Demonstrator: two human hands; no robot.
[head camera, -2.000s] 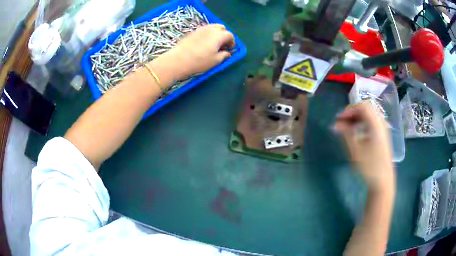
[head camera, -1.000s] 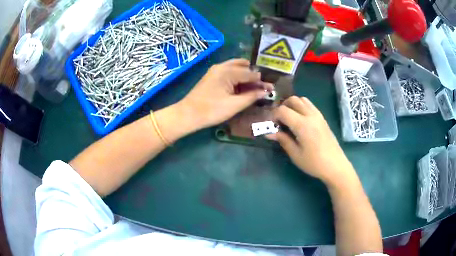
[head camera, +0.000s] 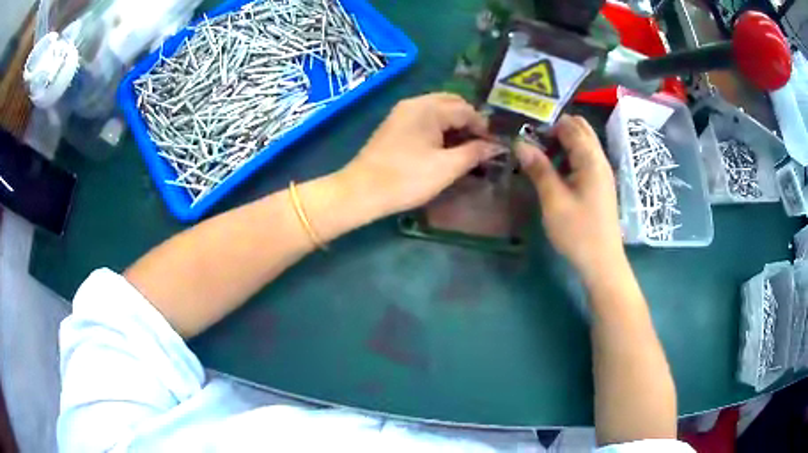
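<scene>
The green hand press has a dark head with a yellow warning label (head camera: 536, 81) above a brownish base plate (head camera: 470, 212). My left hand (head camera: 421, 150) is at the left of the press head, its thumb and fingertips close together beside a fixture block (head camera: 499, 163) that is mostly hidden. Whether it grips anything is unclear. My right hand (head camera: 580, 190) is just right of the head, fingers bent round a small silvery piece (head camera: 529, 133), which looks like the second fixture block. The fingers hide most of it. No block shows on the front of the base plate.
A blue tray (head camera: 266, 159) heaped with slim metal pins is at left. A phone (head camera: 34, 184), clear jar and plastic bags are at the left edge. The red-knobbed lever (head camera: 760, 51) sticks out right, above clear boxes of pins (head camera: 695, 217). More boxes (head camera: 764, 341) stand far right.
My left hand has come from the blue tray to the press, my right hand from beside the clear box. The front block has left its place on the base plate.
</scene>
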